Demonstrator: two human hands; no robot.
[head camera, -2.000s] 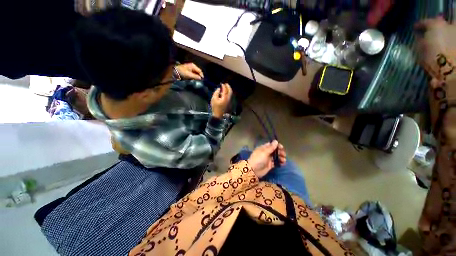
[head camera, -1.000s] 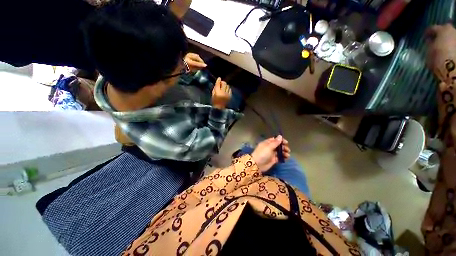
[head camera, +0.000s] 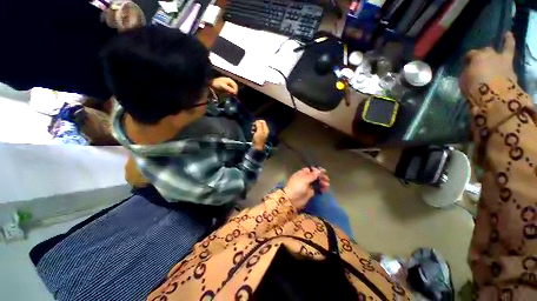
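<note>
My left hand (head camera: 305, 184) is in front of my body, closed on thin dark cords (head camera: 315, 183). The cords run up and left toward the seated coworker and blur against the floor. My right hand (head camera: 488, 73) is at the upper right over the dark green glass-like edge beside the desk. Its fingers are partly hidden and blurred, and I cannot tell whether it touches or holds anything. The coworker's two hands (head camera: 259, 134) are raised near the lap, and I cannot make out what they hold.
The desk bears paper sheets (head camera: 247, 62), a phone (head camera: 228, 51), a keyboard (head camera: 274, 16), a mouse pad (head camera: 312, 83), glass jars (head camera: 417, 73) and a yellow-rimmed item (head camera: 380, 111). A seated coworker (head camera: 188, 153) is at left. A dark bag (head camera: 425, 165) and a round white stool-like top stand below the desk.
The view has shifted, so more of the keyboard and books shows. My right hand and forearm reach further into view. My left hand still holds the cords, which show less clearly.
</note>
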